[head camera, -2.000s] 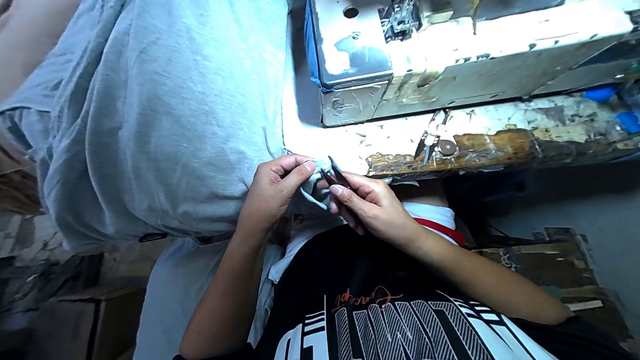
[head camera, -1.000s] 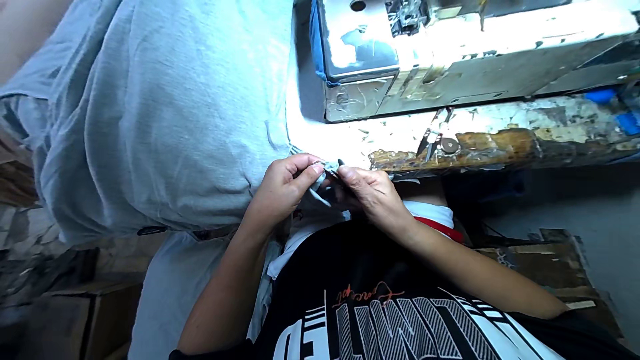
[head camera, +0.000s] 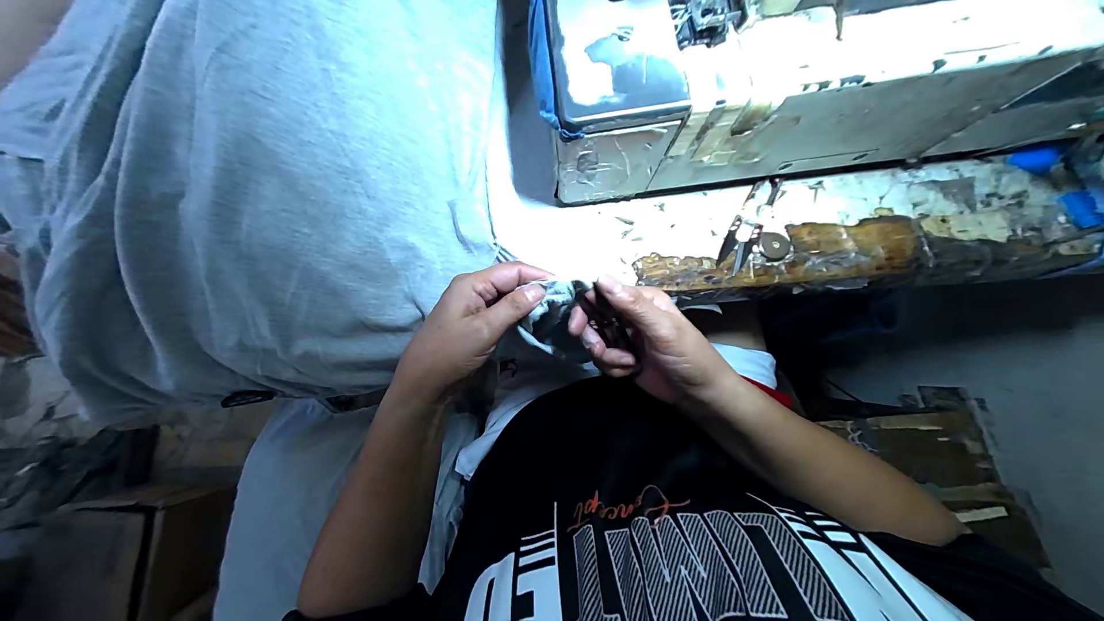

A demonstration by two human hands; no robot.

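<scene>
My left hand (head camera: 470,323) pinches the edge of a small gathered piece of light grey fabric (head camera: 552,315) between thumb and fingers. Close beside it, my right hand (head camera: 651,336) is closed around a small dark tool (head camera: 606,321), which looks like thread snips; its tip is at the fabric. Whether the blades are apart cannot be seen. A large heap of light grey knit fabric (head camera: 319,190) lies to the left of both hands. Another pair of thread snips (head camera: 742,237) rests on the worn table edge, next to a small round metal disc (head camera: 774,247).
A sewing machine body (head camera: 621,159) with worn tape stands on the table at the upper right. The table's front edge (head camera: 854,246) is chipped wood. Blue items (head camera: 1035,159) lie at the far right. A cardboard box (head camera: 95,552) is at the lower left, with grey fabric (head camera: 285,509) hanging nearby.
The dark tool in my right hand has changed its angle; two seconds ago its tip pointed up more visibly between my hands. My left hand keeps its pinch on the fabric.
</scene>
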